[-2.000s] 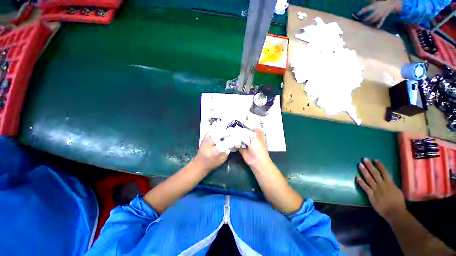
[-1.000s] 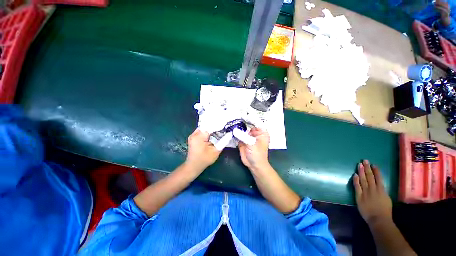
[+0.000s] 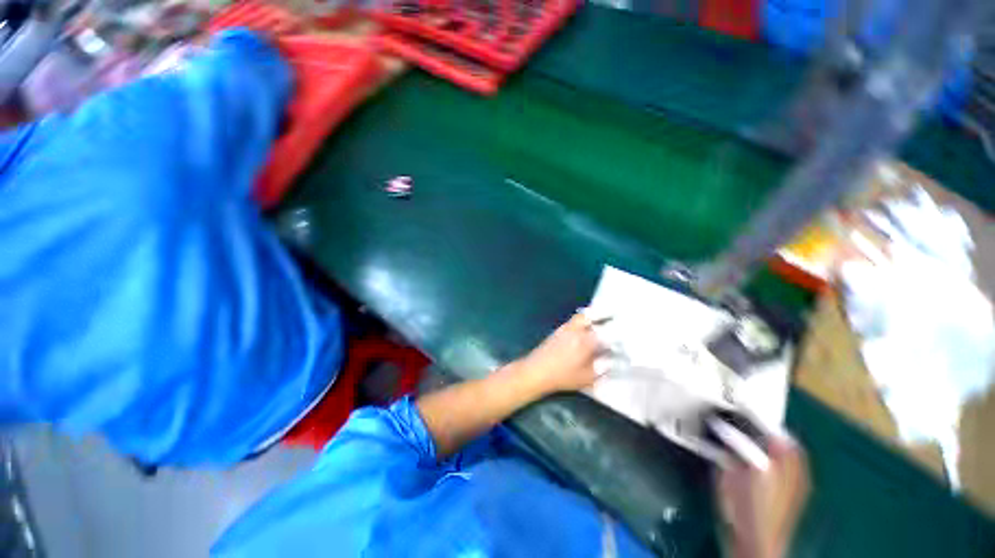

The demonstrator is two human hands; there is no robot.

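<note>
My left hand (image 3: 571, 354) rests at the left edge of the white paper sheet (image 3: 644, 327); a small dark mark or piece shows by its fingertips, and I cannot tell whether it holds it. My right hand (image 3: 767, 480) is blurred at the sheet's lower right corner. It holds a dark watch piece (image 3: 729, 427) with a white strip (image 3: 742, 445), either cloth or a finger covering. The dark container (image 3: 753, 340) with a round greyish top stands at the sheet's upper right.
A small shiny piece (image 3: 399, 186) lies on the green bench (image 3: 458, 218). Red trays (image 3: 327, 93) stand at the upper left, beside a blue-smocked person (image 3: 142, 251). A grey post (image 3: 829, 164) rises behind the sheet. A white cloth pile (image 3: 922, 305) lies on brown board (image 3: 840, 371).
The view has swung left and blurred. My hands, close together around the dark piece before, are now apart, left hand at the sheet's left edge. A small shiny piece now shows on the bench.
</note>
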